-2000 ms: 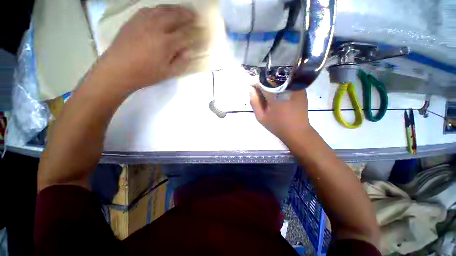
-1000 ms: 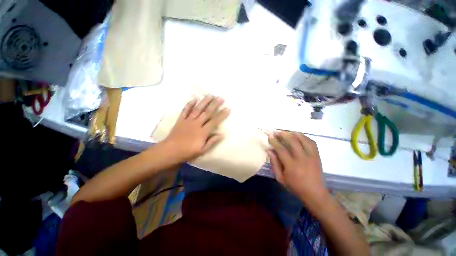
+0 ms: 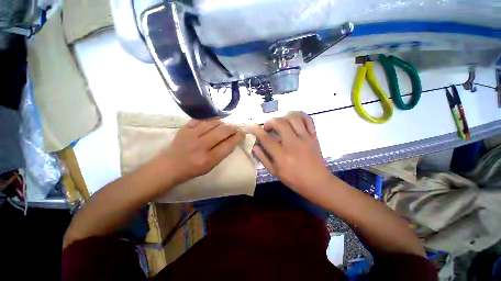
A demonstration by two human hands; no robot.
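A beige fabric panel lies at the table's front, its lower edge over the table edge. A darker strip shows along its top edge. My left hand rests on it, fingertips pinching its upper right part. My right hand meets the left there, fingers bent at the panel's right corner. Both sit just below the sewing machine's needle area. The shiny curved guard looms above my left fingers. The fingertips' exact hold on the cloth is partly hidden.
Scissors with a yellow loop and a green loop lie right of the needle area, snips farther right. Beige panels lie at the left beside a clear plastic bag. A crumpled beige heap is lower right, a cardboard box below.
The view has shifted, with the machine head now looming closer. The panel is turned, its darker edge up under the guard. My hands have come together at its upper right corner.
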